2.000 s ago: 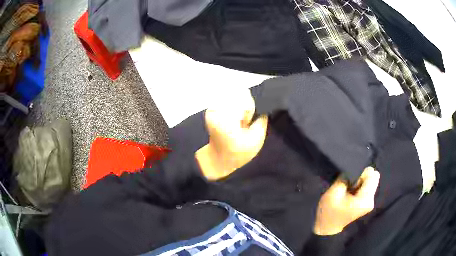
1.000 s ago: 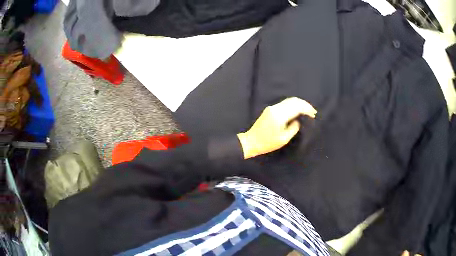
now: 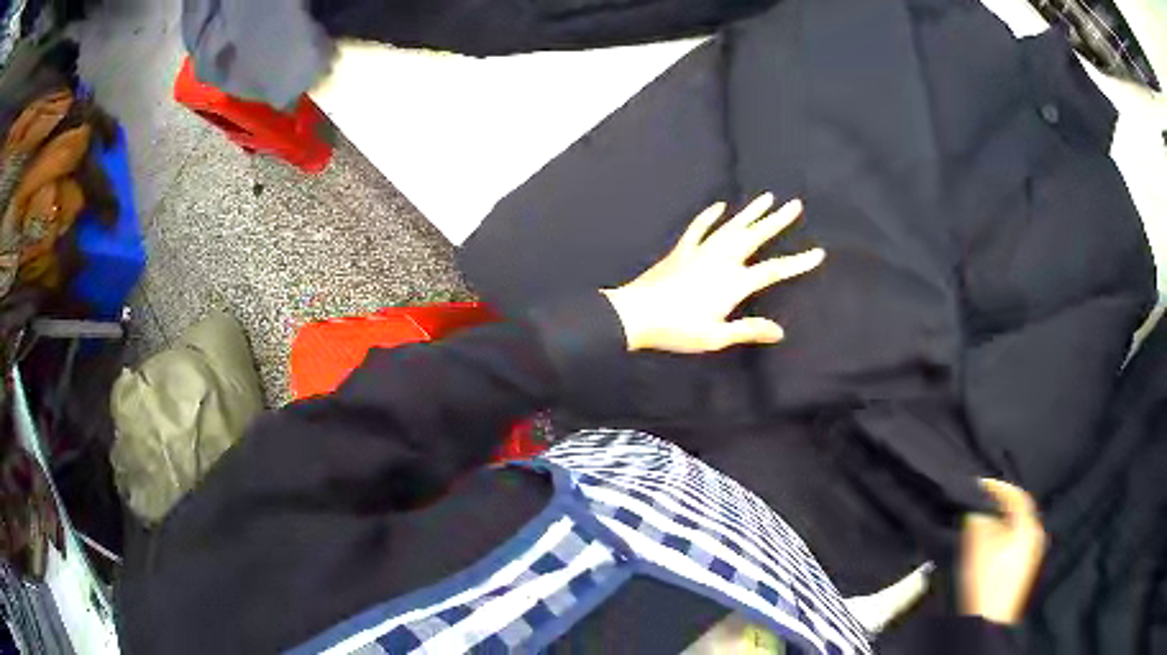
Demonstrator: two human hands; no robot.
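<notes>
A dark padded coat (image 3: 845, 230) lies spread over the white table and fills the middle and right of the view. A small round button (image 3: 1049, 114) shows near its upper right. My left hand (image 3: 719, 279) lies flat on the coat, palm down with fingers spread, holding nothing. My right hand (image 3: 1005, 550) is at the lower right, a little blurred, with its fingers curled at a raised fold of the coat's near edge. The fold partly hides the fingertips.
White table (image 3: 499, 128) shows left of the coat. Dark and grey garments (image 3: 262, 49) lie along the top edge. Red stools (image 3: 371, 348), an olive bag (image 3: 192, 410) and a blue bin (image 3: 113, 243) stand on the speckled floor at left. More dark garments lie at the right edge.
The coat, first gripped by both hands, now lies spread out. My left hand has opened flat on it. My right hand has come back into view from the bottom edge, at the coat's near edge.
</notes>
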